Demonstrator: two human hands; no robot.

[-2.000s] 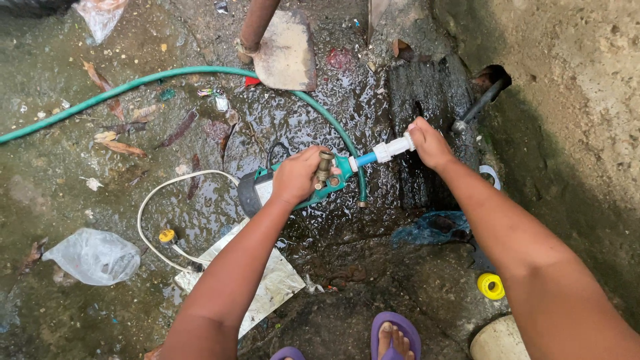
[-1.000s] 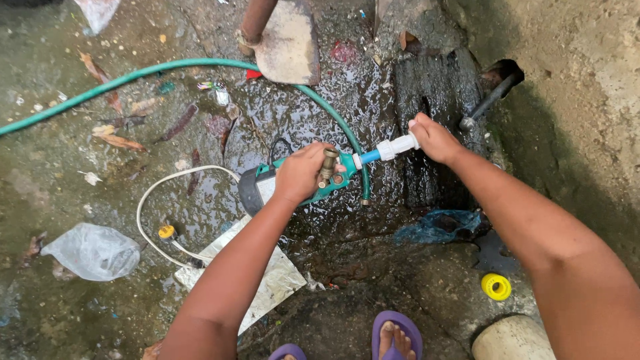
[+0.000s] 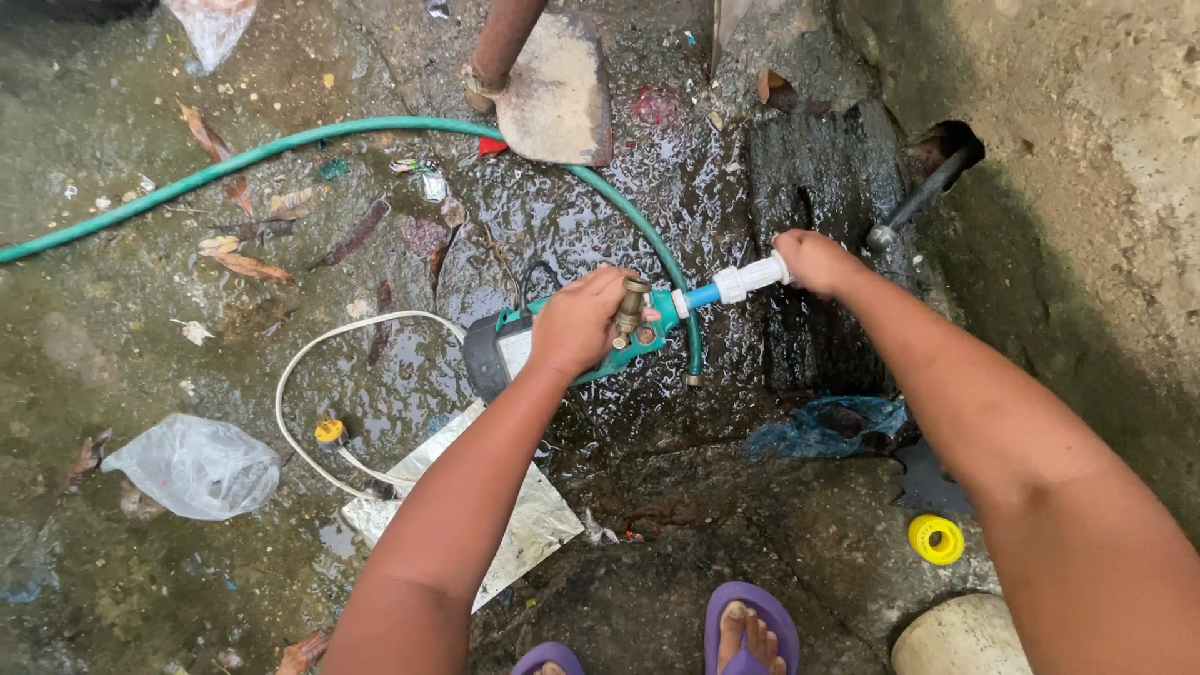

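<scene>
A green electric water pump lies on the wet ground, its black motor end to the left. My left hand grips its top beside a brass valve fitting. From the pump's right end runs a short blue pipe into a white plastic union fitting. My right hand is closed around the fitting's far end. A green hose passes close behind the blue pipe, its brass-coloured end hanging just below. The pump's white cord loops left to a yellow plug.
A hoe blade rests over the hose. Dark wood lies near a grey pipe from a wall hole. A yellow tape spool, pale bucket, blue plastic, clear bag and silvery sheet surround my sandalled feet.
</scene>
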